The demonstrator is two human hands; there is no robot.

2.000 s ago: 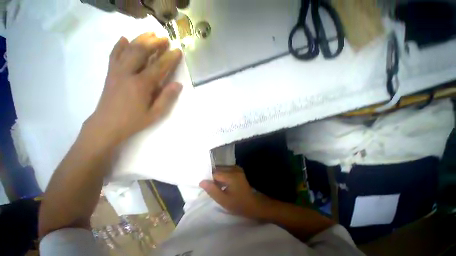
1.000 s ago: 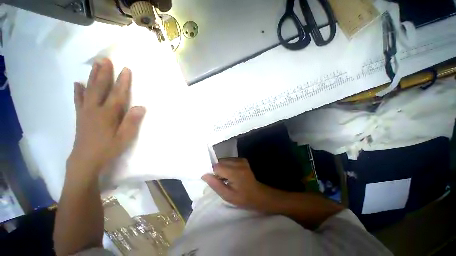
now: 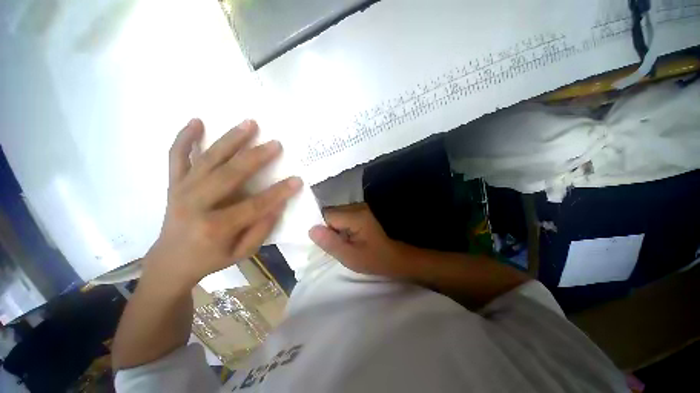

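Note:
A large white fabric piece [image 3: 130,100] lies over the white table and blends into it; its near end reaches the table's front edge. My left hand [image 3: 222,203] lies flat on the fabric near that edge, fingers spread. My right hand [image 3: 354,239] is at the table edge, its thumb and fingers pinching the fabric's near corner. The machine bed [image 3: 299,27] shows only in part at the top. The needle and presser foot are out of the picture.
A printed scale [image 3: 437,88] runs along the table's front edge. Dark snips [image 3: 640,31] with a white strip lie at top right. White cloth [image 3: 583,146] hangs below the table at right. A taped brown carton [image 3: 242,311] stands below at left.
The view has tilted down, so the machine head and shears have left the picture. My left hand has moved toward the table's front edge, closer to my right hand, which still pinches the corner.

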